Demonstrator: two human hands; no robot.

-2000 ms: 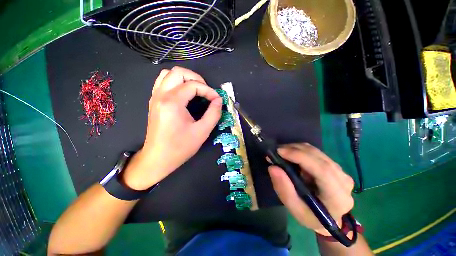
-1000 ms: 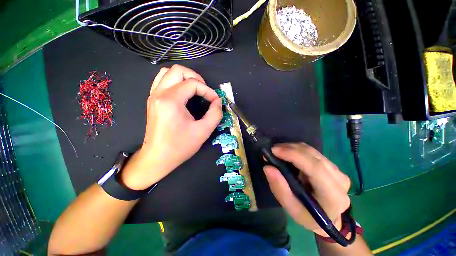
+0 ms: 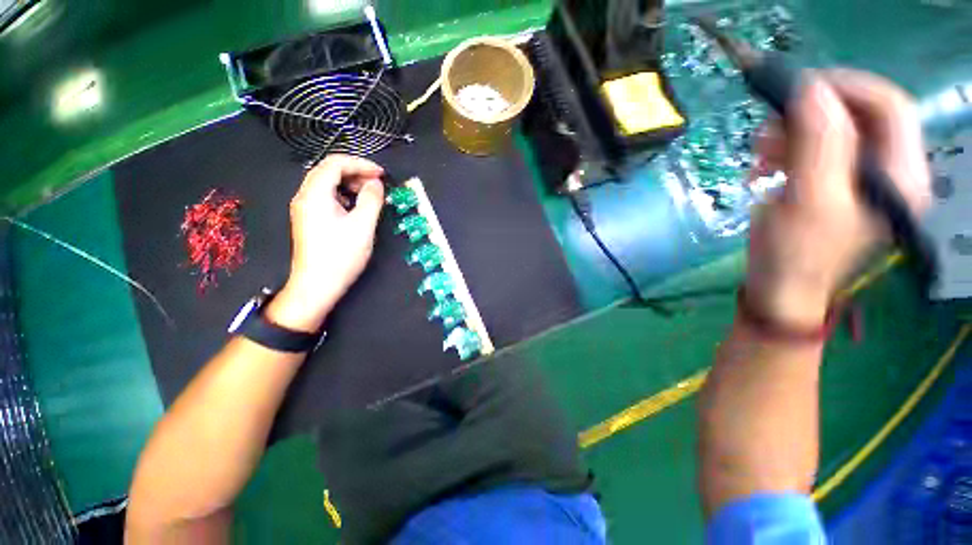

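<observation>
A pale narrow strip (image 3: 456,275) lies on the black mat with several small green circuit boards (image 3: 426,256) along its left edge. My left hand (image 3: 333,229) is at the strip's far end, thumb and index finger pinched beside the top board. Whether a wire is between the fingertips is too small to tell. My right hand (image 3: 837,181), blurred, is raised at the far right and holds the black soldering iron (image 3: 778,83), its tip pointing up and left. A loose pile of red lead wires (image 3: 213,236) lies at the left.
A fan with a round wire grille (image 3: 339,115) and a brown tub (image 3: 486,122) with whitish bits stand at the back. The black iron stand with a yellow sponge (image 3: 642,103) is right of them. Clear trays (image 3: 703,202) with green boards lie beyond. A thin solder wire (image 3: 91,261) reaches in from the left.
My right hand has lifted the iron away from the strip to the far upper right. The view has turned and shifted right. My left hand is still pinched at the strip's far end.
</observation>
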